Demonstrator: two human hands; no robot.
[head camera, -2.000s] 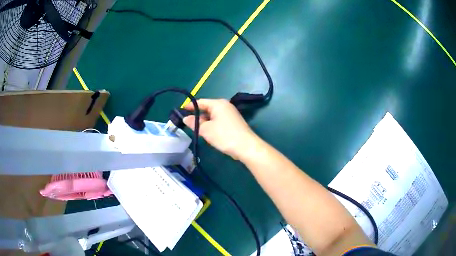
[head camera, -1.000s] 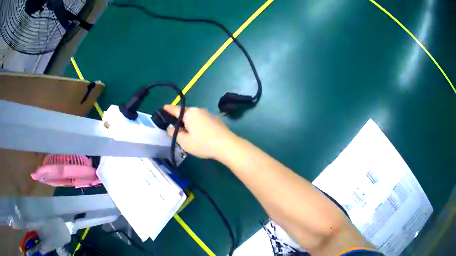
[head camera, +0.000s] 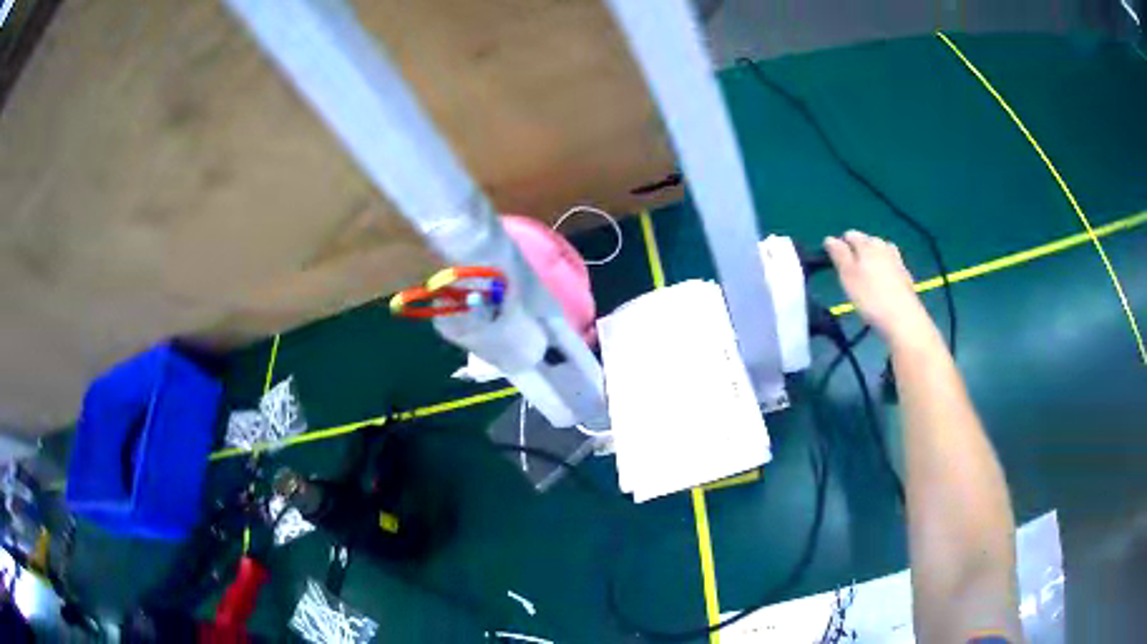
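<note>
The white socket strip (head camera: 786, 302) is fixed beside a white upright. Two black plugs sit in its right side, an upper one (head camera: 818, 262) and a lower one (head camera: 824, 323) with a cord. My right hand (head camera: 870, 274) is at the upper plug, its fingertips beside it; blur hides whether they touch it. A loose black plug (head camera: 889, 381) lies on the mat, partly hidden by my forearm. My left hand is out of view.
White paper stack (head camera: 686, 390) and pink fan (head camera: 554, 271) stand by the uprights. Blue bin (head camera: 149, 440), black heat gun (head camera: 390, 503), red heat gun (head camera: 237, 601) and bagged white pieces (head camera: 330, 616) are left. Orange-handled tool (head camera: 450, 292) hangs on an upright.
The view has turned left, bringing the bin and heat guns in. My right hand held the black plug at the strip; its fingers now appear at the plug's outer end.
</note>
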